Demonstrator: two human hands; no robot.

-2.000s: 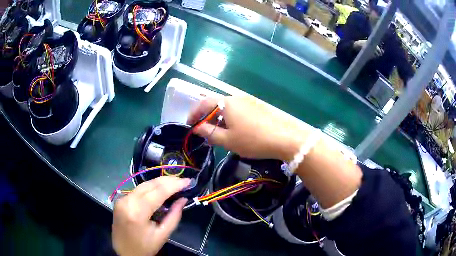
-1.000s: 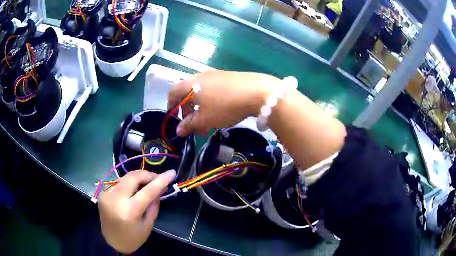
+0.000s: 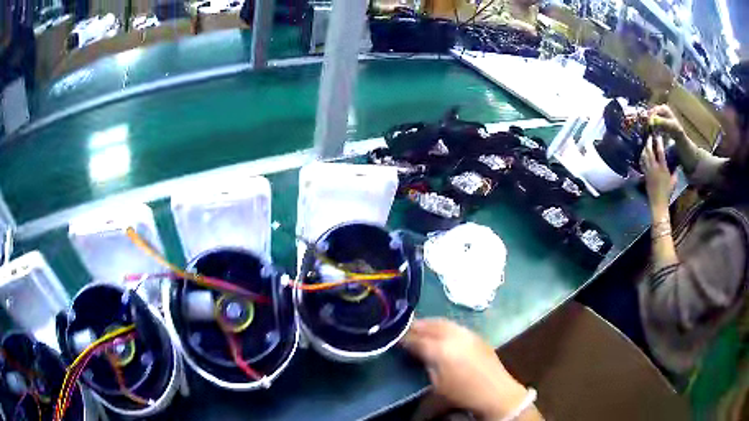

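Observation:
My right hand (image 3: 460,362), with a white beaded bracelet, is blurred at the lower right edge of the rightmost camera base housing (image 3: 361,349). Its fingertips are at or beside the rim; whether they grip anything is unclear. My left hand is out of the picture. The housing is a white round cup with black interior, a yellowish centre ring and a wire harness (image 3: 328,285) lying across it. A second housing (image 3: 238,380) stands left of it, with a motor (image 3: 199,304) and leads rising out. Two more housings stand further left, the last cut off.
A white heap of rings or thread (image 3: 468,263) lies right of the housings. Loose black camera heads (image 3: 468,182) are clustered behind it. A metal post (image 3: 335,90) rises from the rail. At right, a person (image 3: 698,271) handles a black-and-white unit. A brown carton (image 3: 591,362) is beside the bench.
The view has swung right, bringing in the white heap, black heads and another person. My left hand has left the picture. My right hand is off the red and orange leads, now beside the rightmost housing.

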